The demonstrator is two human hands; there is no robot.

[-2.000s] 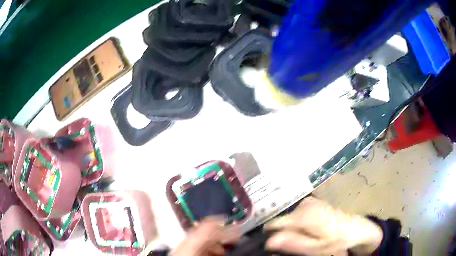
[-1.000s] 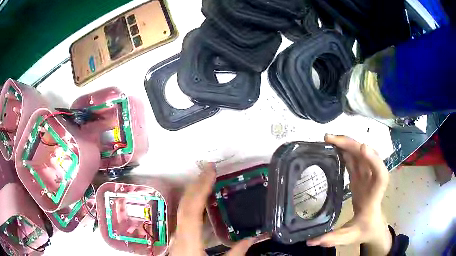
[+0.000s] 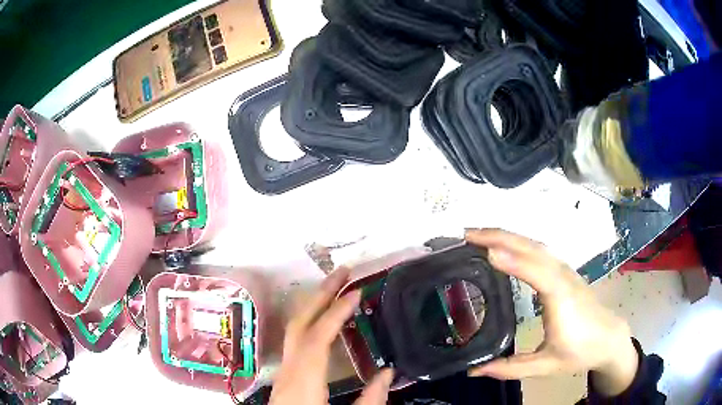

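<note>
My right hand (image 3: pixel 554 316) holds a black frame cover (image 3: pixel 400 316) by its right edge, thumb and fingers on opposite corners. The cover lies over the right part of a pink housing (image 3: pixel 360 348), tilted and off to the right, so the housing's left inner edge and green board show. Through the round hole I see part of the green board and pink wall. My left hand (image 3: pixel 317 340) grips the housing's left side. The bottom of the housing and part of my left hand are cut off or hidden at the lower edge.
More pink housings (image 3: pixel 207 332) with green boards and wires stand at left. Stacked black covers (image 3: pixel 507 119) lie at the top middle. A lit smartphone (image 3: pixel 194 55) lies at top left. A blue electric screwdriver (image 3: pixel 681 126) with a pale nose is at right.
The black cover has moved left over the housing and lies flatter. My right hand has moved slightly left with it. Earlier, the blue screwdriver was nearer the middle; it is now at right.
</note>
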